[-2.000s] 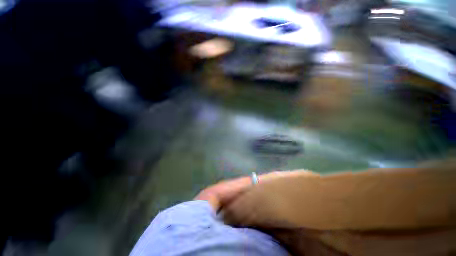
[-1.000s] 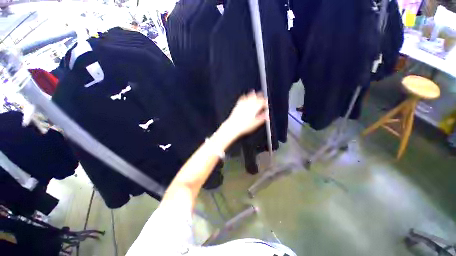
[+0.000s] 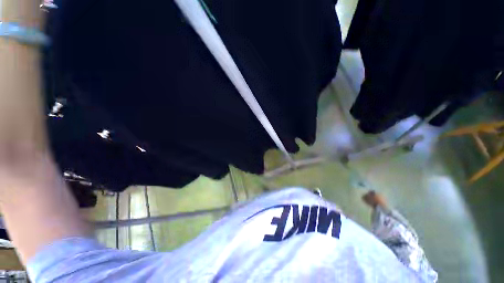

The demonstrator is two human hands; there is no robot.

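Black coats (image 3: 182,94) hang in a crowded row in front of me, with small white marks down the left part. A pale metal rack pole (image 3: 237,80) runs in front of them to the floor. My left forearm, with a light blue band at the wrist, rises at the left edge; its hand is cut off by the top edge. My right hand (image 3: 374,199) is small and blurred beside my body, above a patterned sleeve cover (image 3: 399,237). Its fingers and anything in them cannot be made out.
Another bunch of black coats (image 3: 420,61) hangs at the upper right. Metal rack feet and a floor bar (image 3: 365,152) lie across the green-grey floor (image 3: 436,210). The yellow-orange legs of a stool (image 3: 478,130) stand at the right edge.
My left hand has left the rack pole and risen out of view at the upper left. The view has moved closer to the coats and tilted down. My right hand has come into view.
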